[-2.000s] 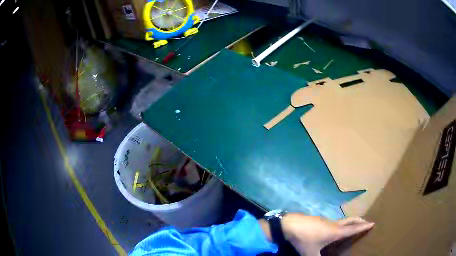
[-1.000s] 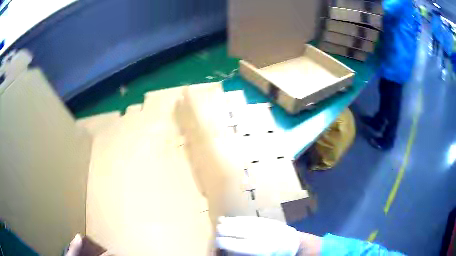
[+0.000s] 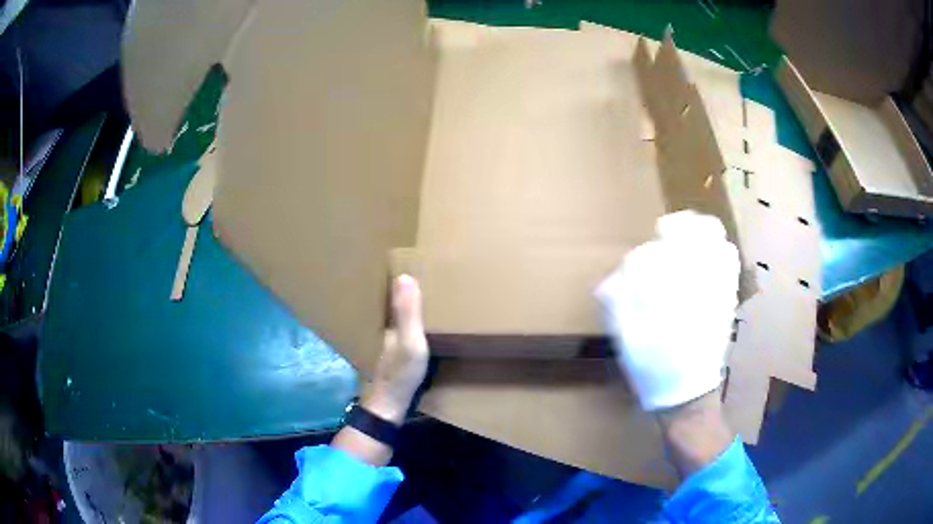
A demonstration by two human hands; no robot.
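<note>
A brown box blank lies partly folded in front of me. Its lid panel slants up at the left, and its right side wall stands up. A low front edge runs between my hands. My bare left hand grips the near left corner, thumb upright against a small raised flap. My right hand, in a white glove and blurred, closes over the near right corner; its fingertips are hard to make out.
More flat blanks with slots lie stepped at the right. A folded open box stands at the far right. A green bench, a cardboard strip, a white bin below left and a yellow bag below right also show.
The view has swung back from the right onto the blank. Its right side wall and near edge now stand up, and both hands have come to the near corners.
</note>
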